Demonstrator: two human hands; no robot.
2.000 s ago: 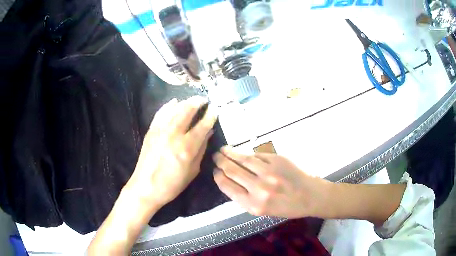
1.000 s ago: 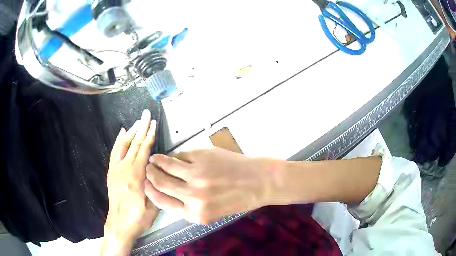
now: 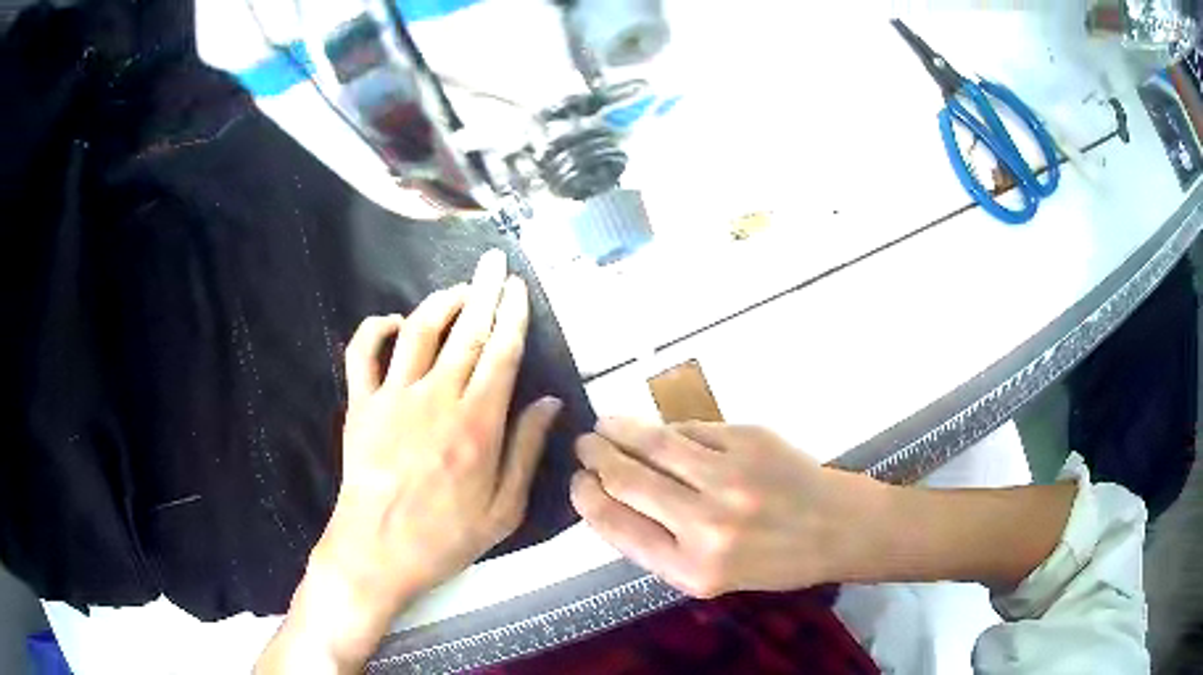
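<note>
A large dark garment [image 3: 198,317] with thin pale stitch lines lies left of and under the sewing machine's presser foot and needle area [image 3: 508,222]. My left hand [image 3: 442,409] lies flat on the cloth, fingers a little spread, fingertips just below the needle area. My right hand [image 3: 719,508] is at the cloth's straight right edge, fingertips pinching or pressing it; the thumb is partly hidden. The grey-blue ribbed knob [image 3: 614,227] is right of the needle.
Blue-handled scissors [image 3: 999,148] lie on the white machine table [image 3: 818,343] at the upper right. A tan patch [image 3: 686,393] is beside my right hand. A ruler strip [image 3: 1003,376] runs along the front edge. The machine head [image 3: 284,73] stands above the cloth.
Since one second ago, the view has shifted, so machine and scissors appear lower and further right. My hands have moved apart; my left fingers are more spread, nearer the needle.
</note>
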